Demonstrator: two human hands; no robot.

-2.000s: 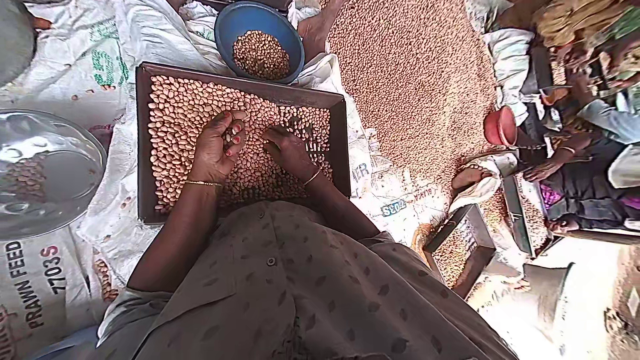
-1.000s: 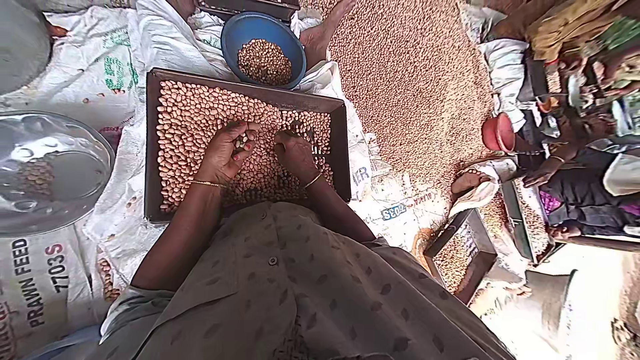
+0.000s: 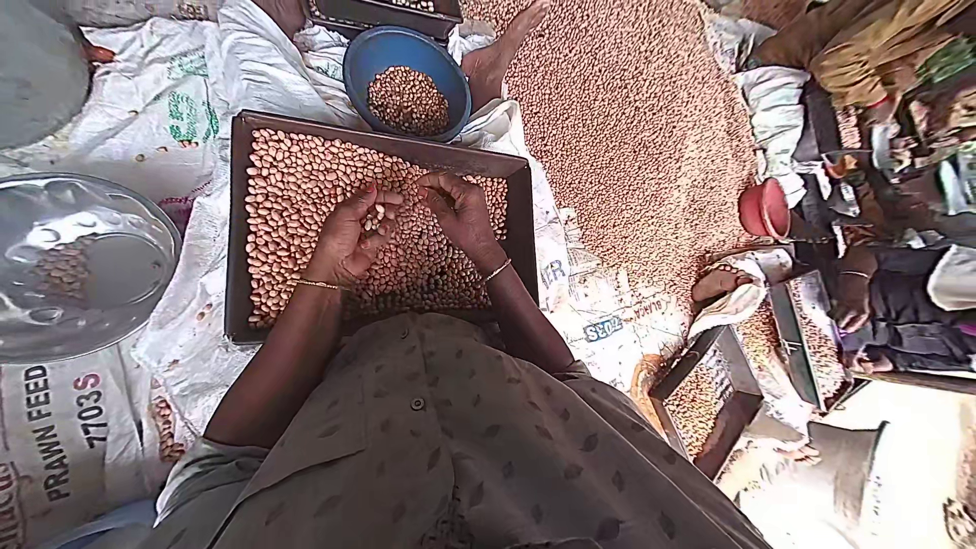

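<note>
A dark rectangular tray (image 3: 241,229) full of shelled peanuts (image 3: 286,198) lies in front of my body. My left hand (image 3: 358,232) is over the middle of the tray, palm partly up, with a few peanuts held in its curled fingers. To its right, my right hand (image 3: 461,213) is just above the peanuts, thumb and fingertips close together; whether they pinch a peanut cannot be told. The hands are apart. Beyond the tray's far edge, a blue plastic bowl (image 3: 354,84) holds a smaller heap of peanuts.
A shiny metal basin (image 3: 156,305) with some peanuts stands on white woven sacks (image 3: 198,366) at left. A large peanut heap (image 3: 625,137) spreads at upper right, near a red bowl (image 3: 765,210). More trays (image 3: 743,412) and a co-worker's hand (image 3: 852,309) are at right; a bare foot (image 3: 492,65) is beside the blue bowl.
My right hand has lifted off the peanuts near the tray's middle since the oldest frame, its fingers now drawn together. My left hand remains over the tray with its fingers curled.
</note>
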